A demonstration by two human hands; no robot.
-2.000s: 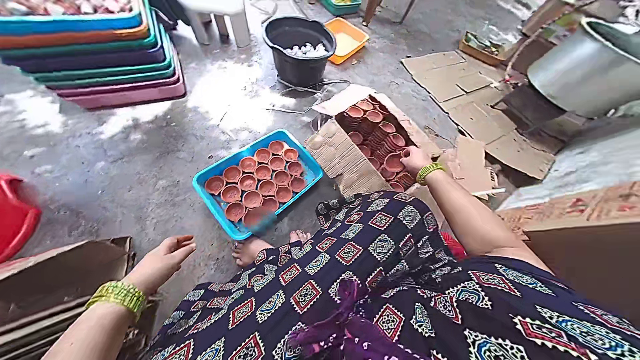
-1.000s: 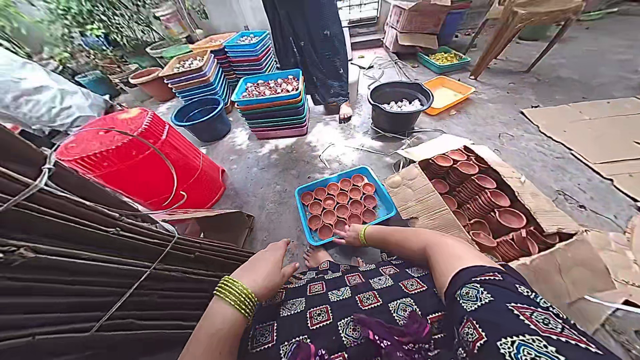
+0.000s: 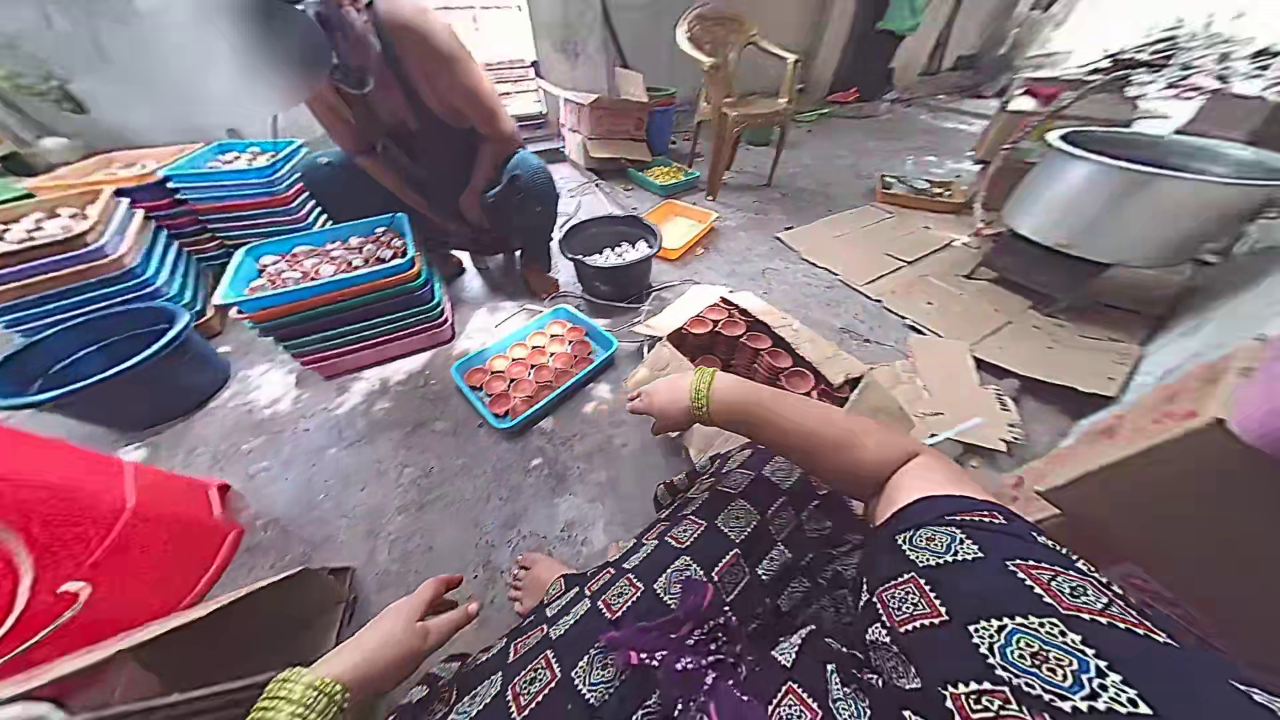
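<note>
My right hand, with green bangles at the wrist, hangs between a blue plastic tray and an open cardboard box; no object shows in its fingers. Rows of small clay cups fill the tray on the floor. Stacks of similar clay cups lie inside the box. My left hand is low, near my bare foot, with its fingers apart and nothing in it. Patterned dark cloth covers my lap.
Another person squats behind stacked coloured trays. A black tub with white pieces and an orange tray stand beyond the box. A blue tub and red plastic container are left. Flattened cardboard and a metal pot are right.
My right hand, over the box's cups two seconds ago and beside the tray one second ago, is now between tray and box. The other person, standing earlier, now squats. The view has shifted.
</note>
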